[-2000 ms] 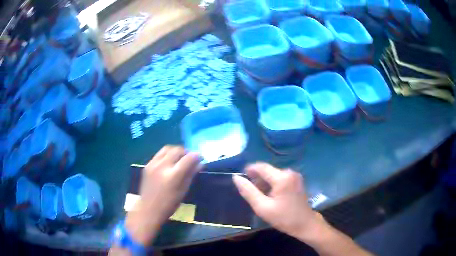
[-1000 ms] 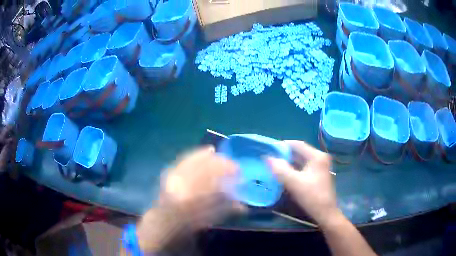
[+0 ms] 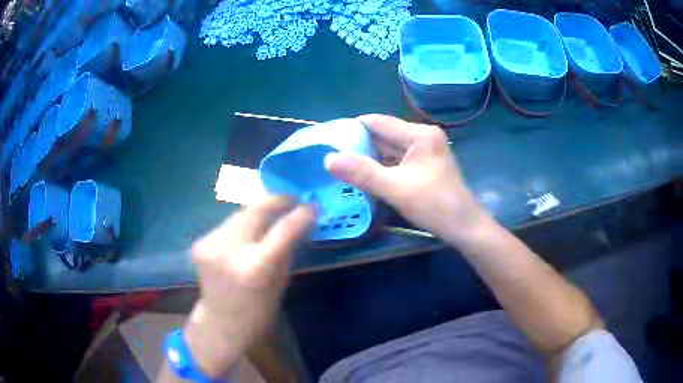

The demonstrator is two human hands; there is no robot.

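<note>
A light-blue basket [image 3: 348, 202] is held tilted above the black sheet [image 3: 258, 142], its open side facing left and its slotted face showing low on the right. My right hand [image 3: 412, 168] grips the basket's rim, with the thumb inside and the fingers behind. My left hand [image 3: 258, 236] has its thumb and fingertips pinched together at the basket's lower rim. Whether it holds a small piece there is too blurred to tell. A pale card piece [image 3: 234, 184] lies on the sheet's left part.
A heap of small blue fasteners [image 3: 281, 26] lies at the back. Rows of baskets with brown straps stand right [image 3: 444, 63] and left [image 3: 95, 213]. A white scrap [image 3: 542, 203] lies near the table's front edge [image 3: 517, 236]. An open carton [image 3: 161, 340] is below left.
The basket has turned so its open side faces left. My left hand has moved to its lower rim, and my right thumb now reaches inside. The view has shifted downward.
</note>
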